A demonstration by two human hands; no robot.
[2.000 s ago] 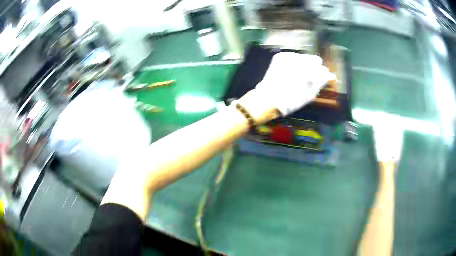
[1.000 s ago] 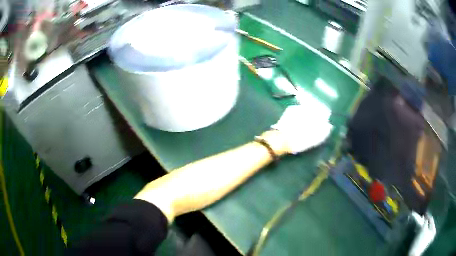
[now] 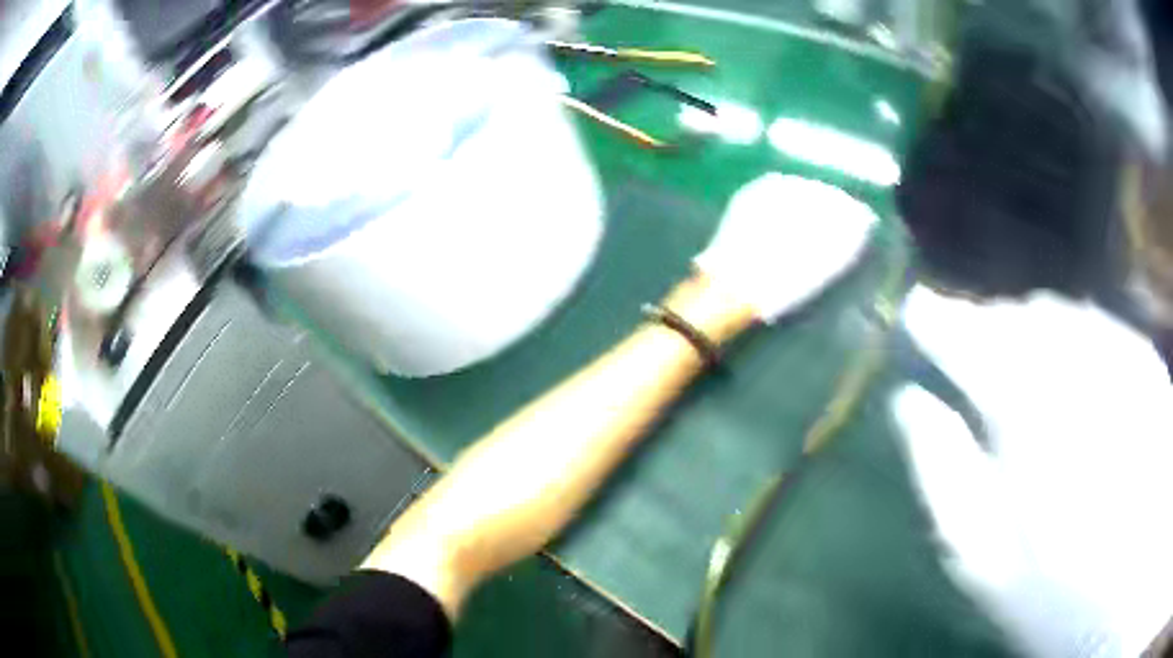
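My left hand (image 3: pixel 795 244), in a white glove with a dark bracelet at the wrist, is over the green bench between the white drum and the press. Its fingers are blurred and overexposed, so what it holds cannot be told. My right hand (image 3: pixel 1042 450), also white-gloved, is large and blurred at the right, in front of the black cloth (image 3: pixel 1010 193) over the press. Its grip cannot be told. A thin black frame piece (image 3: pixel 672 93) lies by the orange-brown sticks (image 3: pixel 618 122) at the back. The press base is hidden.
A large white drum (image 3: pixel 482 257) stands on the left of the bench. A yellowish hose (image 3: pixel 804 450) runs down to the bench's front edge. A grey cabinet (image 3: pixel 277 424) stands beyond the bench at lower left.
The view has turned left from the press toward the drum. Since one second ago, my right hand has come up large in front of the press, hiding the red button. My left hand stays left of the press.
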